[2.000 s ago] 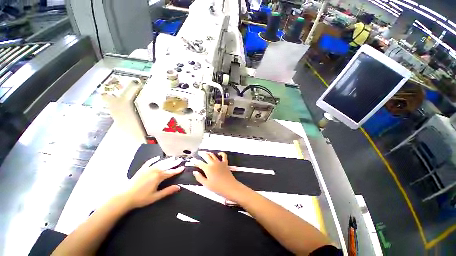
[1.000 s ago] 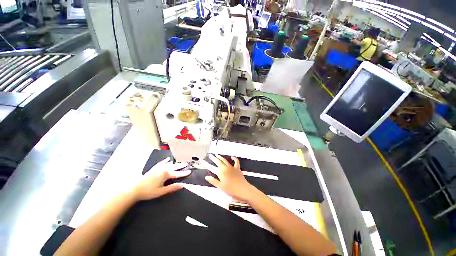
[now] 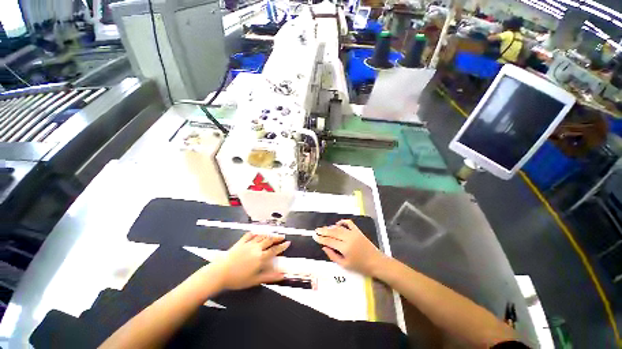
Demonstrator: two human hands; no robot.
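A long black fabric panel [image 3: 170,221] with rounded ends lies on a white sheet [image 3: 348,296] under the white sewing machine head [image 3: 256,167]. A narrow white slot [image 3: 225,225] runs along its middle. My left hand [image 3: 254,262] lies flat at the panel's near edge, left of the needle area. My right hand [image 3: 348,247] rests on the panel's right part, fingertips at the slot's right end. Both hands press rather than grip. The needle tip area is small and partly hidden. A larger black fabric mass [image 3: 259,320] lies nearest me, under my forearms.
A control screen [image 3: 513,123] stands at the right. A clear rectangular plate [image 3: 417,223] lies on the grey table [image 3: 457,252]. Dark pens [image 3: 510,315] lie at the right edge. Thread cones [image 3: 383,49] stand behind. A person [image 3: 510,42] is in the far background.
The panel and white sheet have shifted left relative to the machine head. The metal clamp blocks right of the head have moved out of their earlier place. My hands now lie farther right along the panel.
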